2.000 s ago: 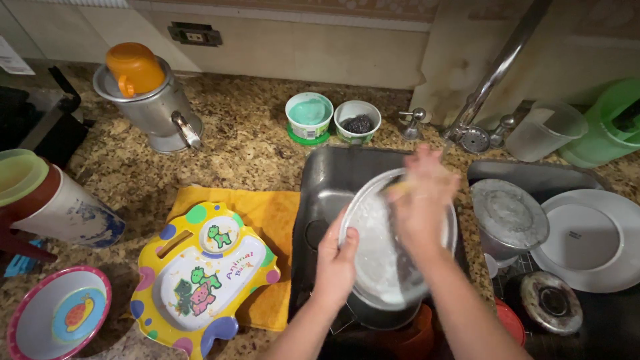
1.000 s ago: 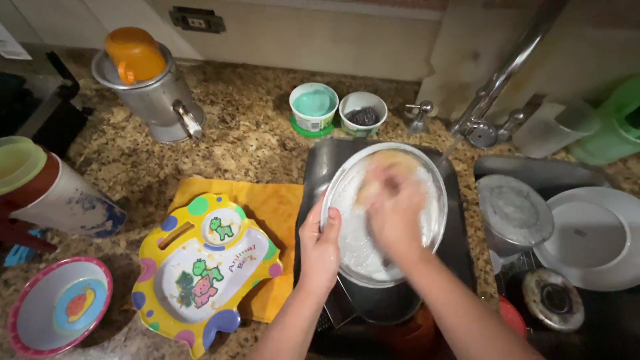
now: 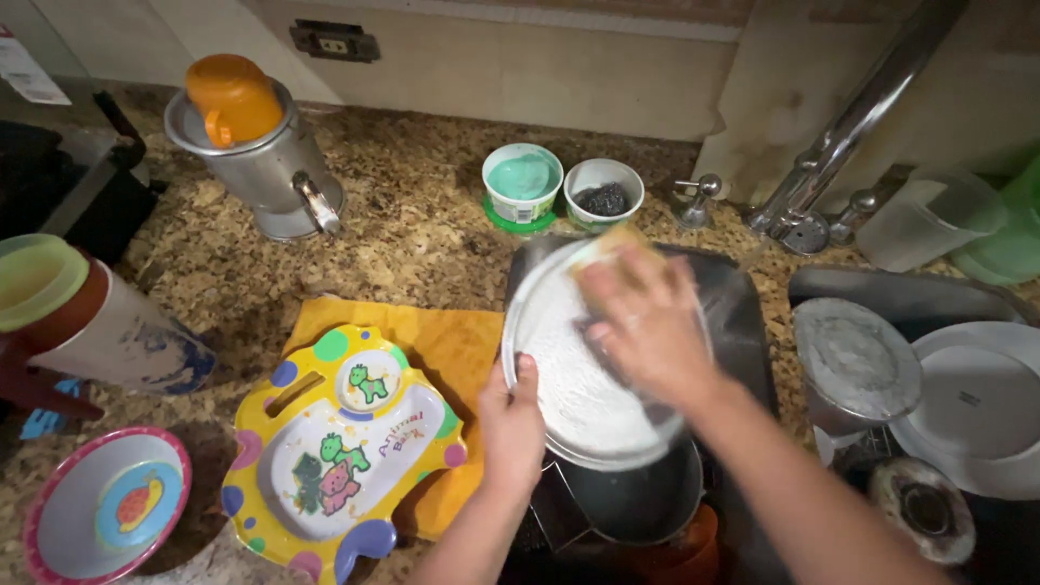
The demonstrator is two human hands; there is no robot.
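Over the left sink basin, my left hand [image 3: 513,422] grips the left rim of a round, shallow metal pan or lid [image 3: 569,382], its thumb on the edge. White lather covers the inner face. My right hand [image 3: 646,321], blurred, presses a yellowish sponge [image 3: 613,244] against the upper part of that face. Below it, a dark pan [image 3: 642,504] lies in the basin with an orange item [image 3: 700,532] beside it. A tub of green soap paste [image 3: 522,179] and a tub with a dark scouring pad [image 3: 603,197] stand behind the basin.
A yellow animal-shaped plate [image 3: 341,455] rests on an orange cloth [image 3: 463,341]. Left are a pink-rimmed bowl [image 3: 65,504], a pitcher [image 3: 122,341] and a metal juicer [image 3: 280,187]. The faucet [image 3: 845,114] stands behind the basins; the right one holds a white plate [image 3: 983,406] and a lidded container [image 3: 857,366].
My right hand has moved with the sponge over the lathered face, from its middle a second ago to its upper right. My left hand keeps its hold on the rim.
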